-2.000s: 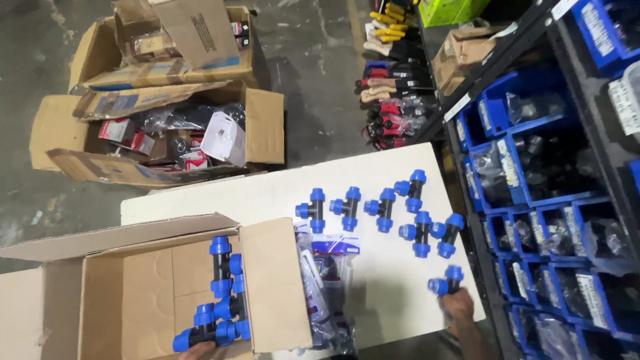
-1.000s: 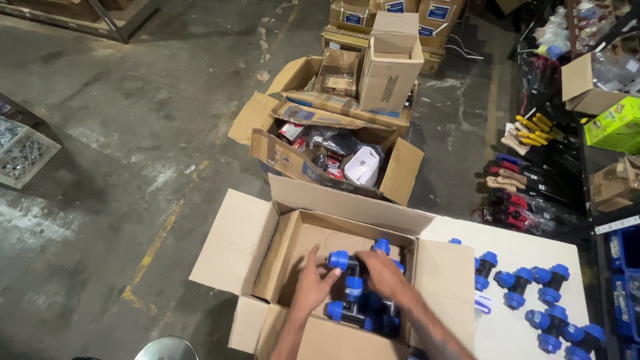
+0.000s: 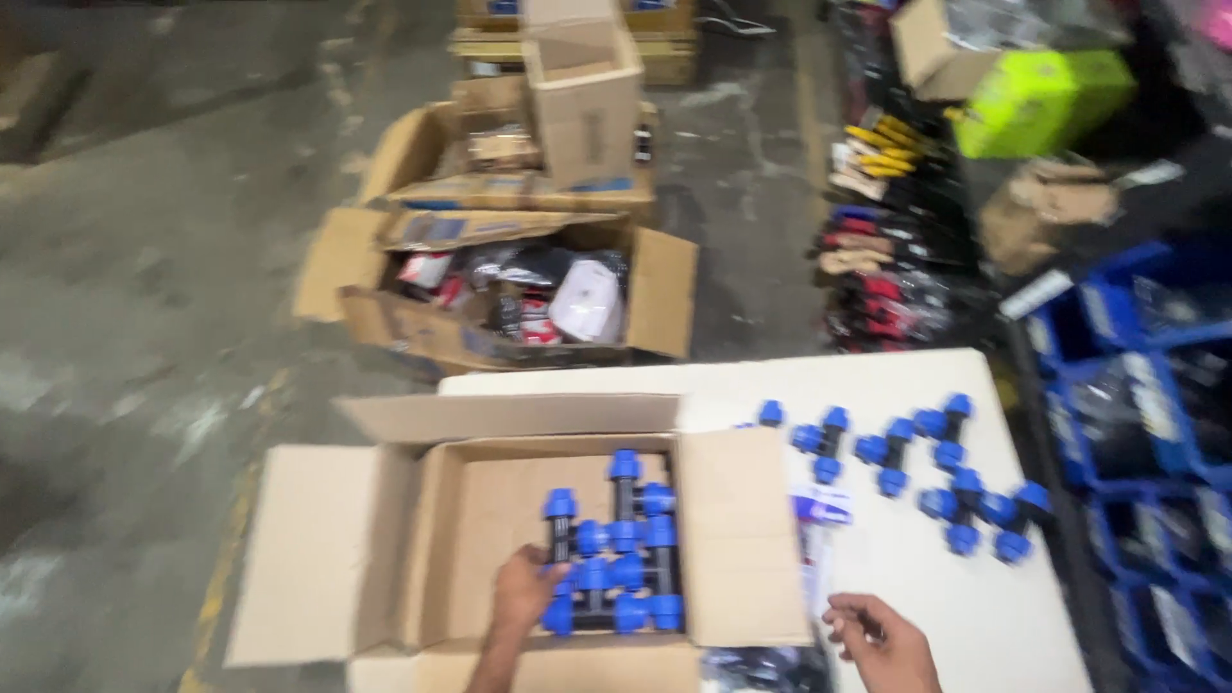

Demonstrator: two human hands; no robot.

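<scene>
My left hand (image 3: 522, 589) is inside an open cardboard box (image 3: 736, 539), its fingers at a blue and black pipe tee fitting (image 3: 561, 529) on the left of a group of such fittings. Whether the fingers grip it is blurred. Several blue and black tees (image 3: 595, 602) lie close together along the right side of the box. My right hand (image 3: 881, 635) is over the white table, right of the box, with fingers curled and nothing seen in it. Several more tee fittings (image 3: 887, 457) lie on the white table (image 3: 924, 616) beyond my right hand.
Two open cardboard cartons (image 3: 664, 289) with packets stand on the floor beyond the table. Blue parts bins (image 3: 1136, 385) on a rack flank the table's right side. Bundled gloves (image 3: 871, 279) and a lime green box (image 3: 1039, 101) are at the upper right. Plastic packets (image 3: 770, 669) lie beside the box.
My right hand, in the box one second ago, is now out to its right over the table. My left hand remains in the box. More fittings are in the box than two seconds ago.
</scene>
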